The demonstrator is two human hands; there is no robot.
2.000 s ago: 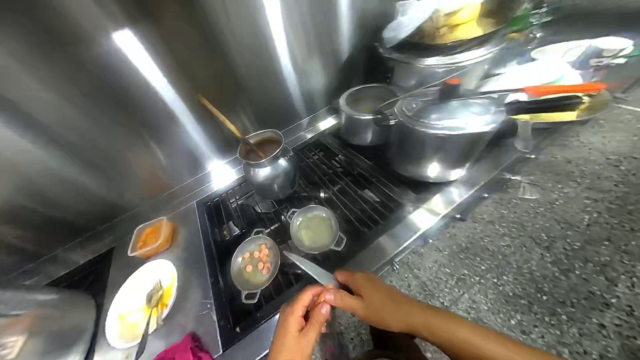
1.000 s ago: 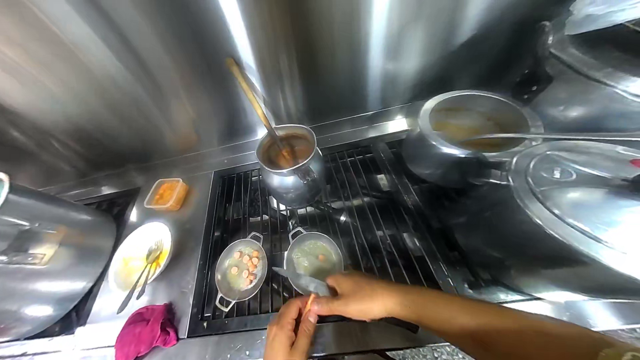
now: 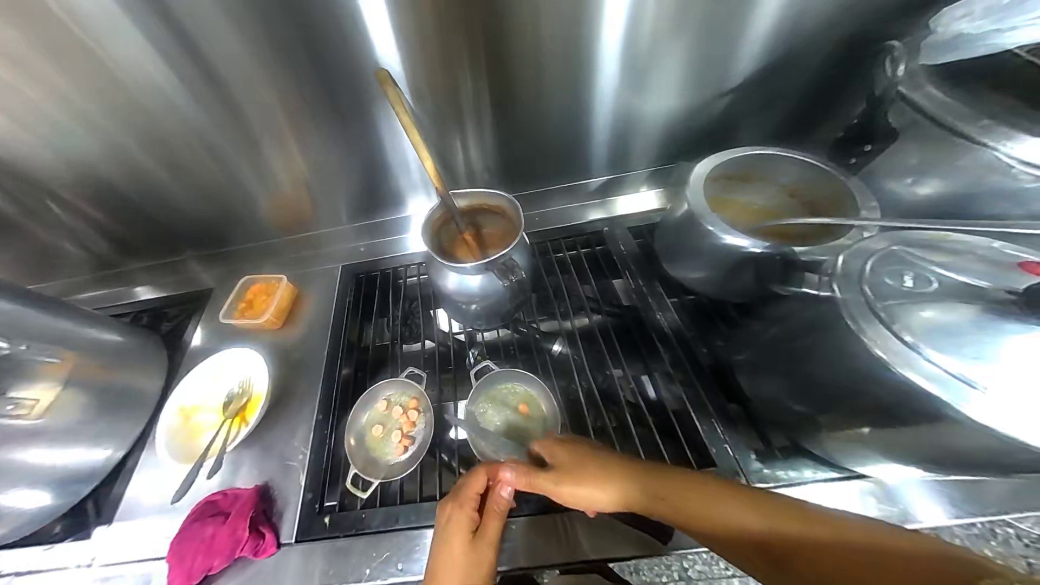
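My right hand point(image 3: 581, 475) is closed on a knife, whose blade point(image 3: 487, 437) lies over the near part of the right small metal pan point(image 3: 532, 390). In that pan are bubbling liquid and a few orange-pink sausage pieces. My left hand point(image 3: 471, 516) meets the right one just in front of the pan, fingertips pinched together; whether a piece of sausage is between them is hidden. To the left, another two-handled small pan point(image 3: 357, 443) holds several round sausage slices in liquid. Both pans sit on the black stove grate point(image 3: 601, 325).
Behind the pans stands a metal pot point(image 3: 479, 288) of brown sauce with a wooden-handled utensil. Large pots point(image 3: 691, 244) and a pressure cooker point(image 3: 918, 317) crowd the right. On the left are an orange-filled tub point(image 3: 280, 305), a bowl point(image 3: 175, 398) with cutlery, a magenta cloth point(image 3: 219, 536) and a big pot point(image 3: 73, 414).
The view has swung toward the stove. My hands, still together, are now in front of the right pan, with the blade over it; two seconds ago the blade's tip was near the pan's edge.
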